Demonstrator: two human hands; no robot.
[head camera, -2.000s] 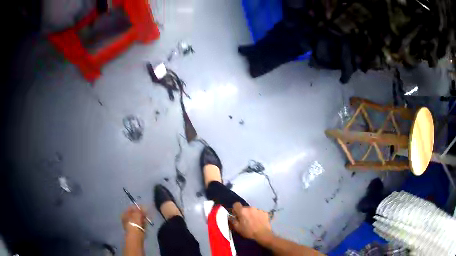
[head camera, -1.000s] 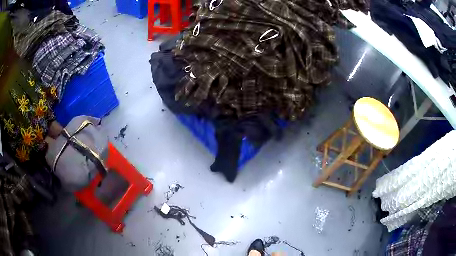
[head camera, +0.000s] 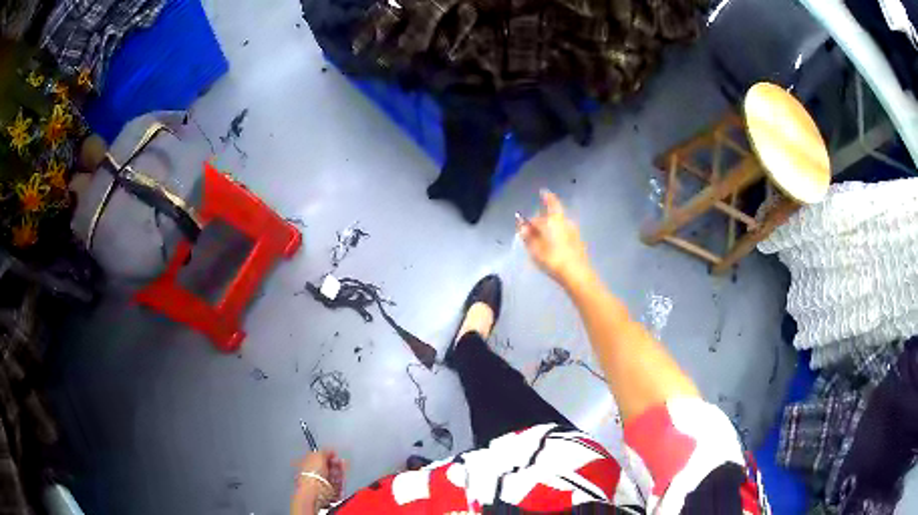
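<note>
My left hand (head camera: 320, 473), at the bottom left with a pale band at the wrist, is closed around a thin dark pen (head camera: 309, 436) that points up out of the fist. My right hand (head camera: 552, 241) is stretched forward over the floor near the centre. One finger points forward and the others are partly curled. A tiny pale speck shows at its fingertips, too small to tell whether it is held.
A brown plaid garment heap (head camera: 523, 45) lies on a blue bin (head camera: 403, 121) ahead. A red stool (head camera: 230, 256) and a person in a flowered sleeve (head camera: 45, 151) are left. A wooden stool (head camera: 790, 146) and white ruffled fabric (head camera: 856, 267) are right. Thread scraps (head camera: 352, 297) litter the floor.
Both hands, out of view one second ago, are back in view, the right one reaching forward. The pen was in my left hand two seconds ago too. The view has tilted down from the heap.
</note>
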